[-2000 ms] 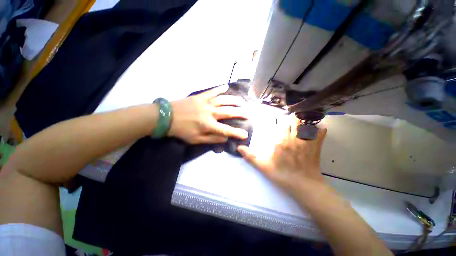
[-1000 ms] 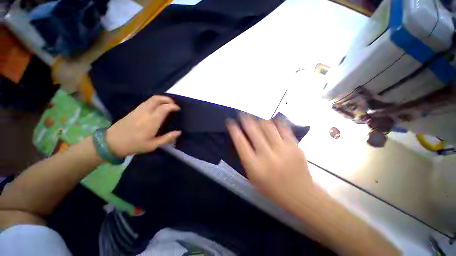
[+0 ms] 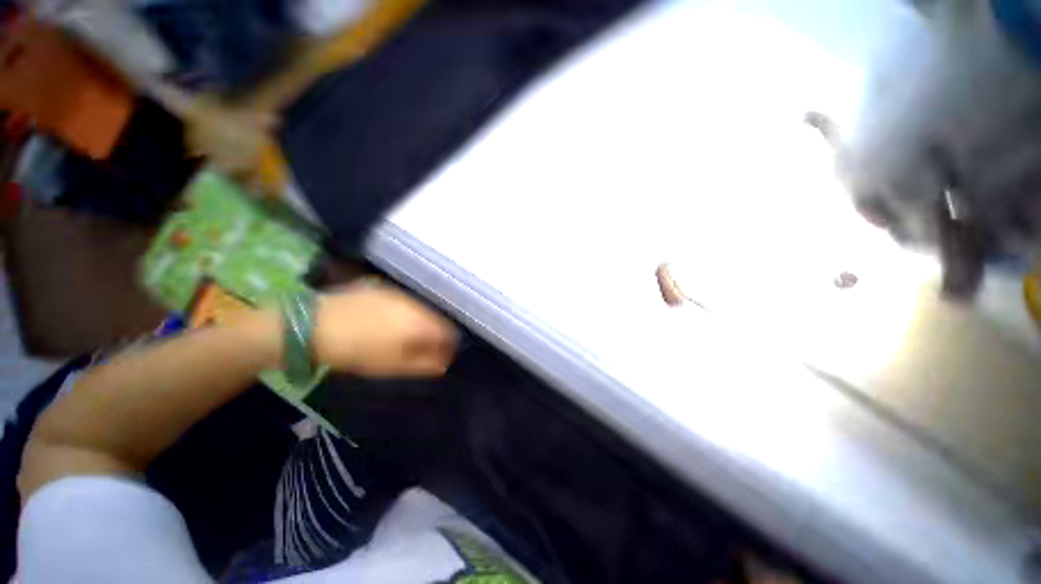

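Observation:
My left hand (image 3: 382, 331), with a green bangle at the wrist, is blurred with curled fingers. It is off the table, just past the front edge, over the dark finished cloth (image 3: 514, 456) that hangs there and covers the lap. Whether it grips the cloth cannot be told. My right hand cannot be made out; a small brownish blur at the bottom edge is too unclear to name. Stacked dark panels (image 3: 400, 103) lie at the upper left of the white table (image 3: 571, 228). The machine head (image 3: 936, 126) is blurred at the upper right.
The ruler-marked table edge (image 3: 594, 388) runs diagonally down to the right. A brown oval notch (image 3: 669, 285) and a small round mark (image 3: 846, 280) show in the glare. A green printed cloth (image 3: 234, 245) and a brown board with yellow tape (image 3: 268, 108) are at the left.
The view has shifted. The dark cut panel that both hands held on the table is off the table top. My left hand has moved past the front edge; my right hand has left the table.

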